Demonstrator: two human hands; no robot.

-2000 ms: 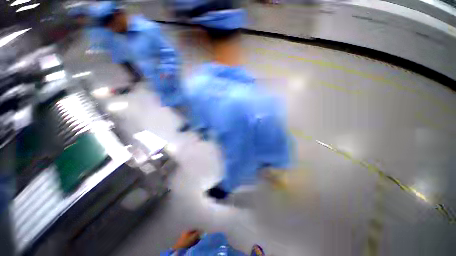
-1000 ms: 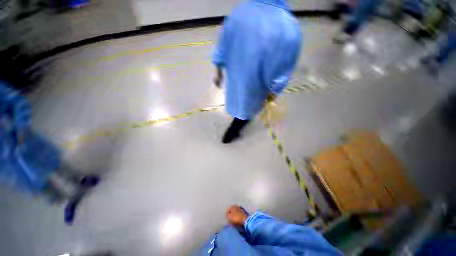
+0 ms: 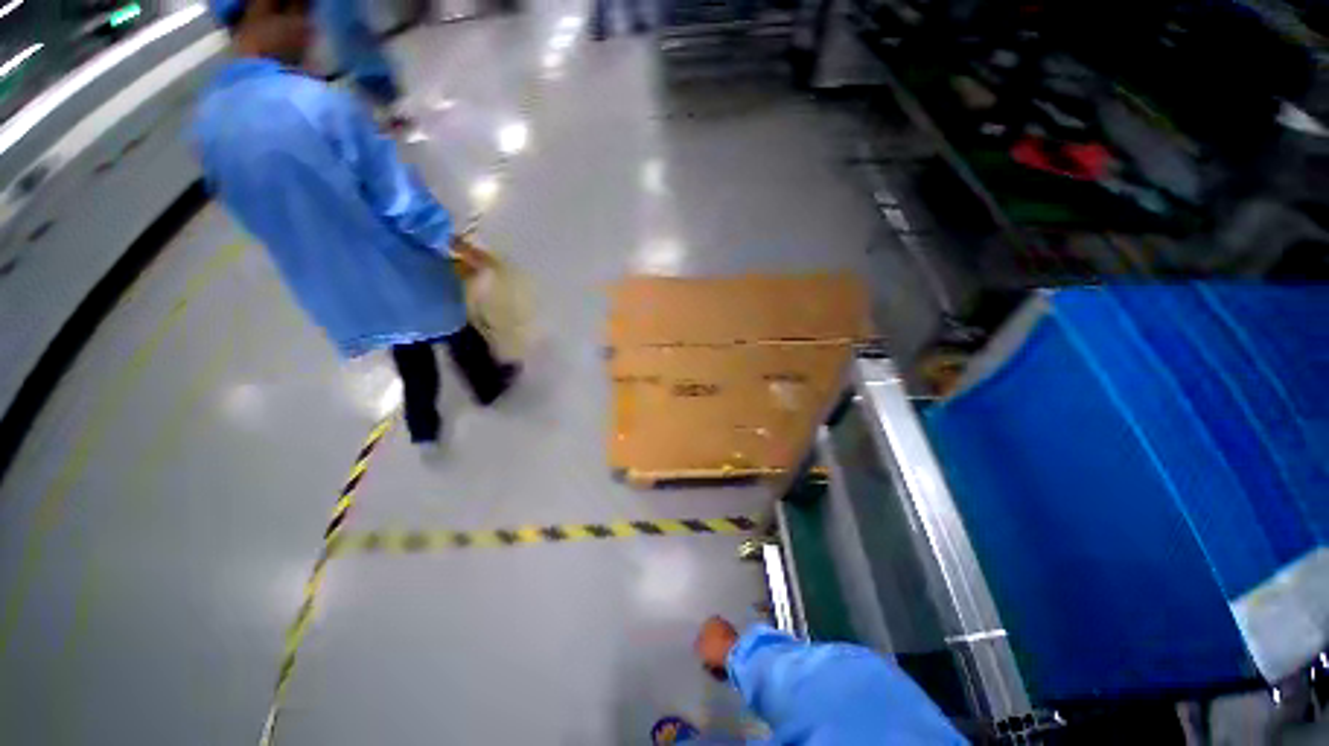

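My right hand (image 3: 716,646) is small and slightly blurred at the bottom centre, at the end of a blue sleeve from the lower right. Its fingers look curled, but whether it holds anything cannot be told. My left hand is not in view. A pale yellow coil (image 3: 500,303) hangs from the hand of a person in a blue coat at the upper left, well away from my hand.
A brown cardboard stack (image 3: 736,372) lies on the floor ahead. A silver-framed trolley (image 3: 933,510) and blue-covered load (image 3: 1093,481) stand close on the right. Black-and-yellow tape (image 3: 547,535) crosses the floor. Another person is partly visible behind the coil holder.
The view has turned right. The coil holder has shifted from centre to upper left, and the cardboard from lower right to the middle. The blue load has come into view.
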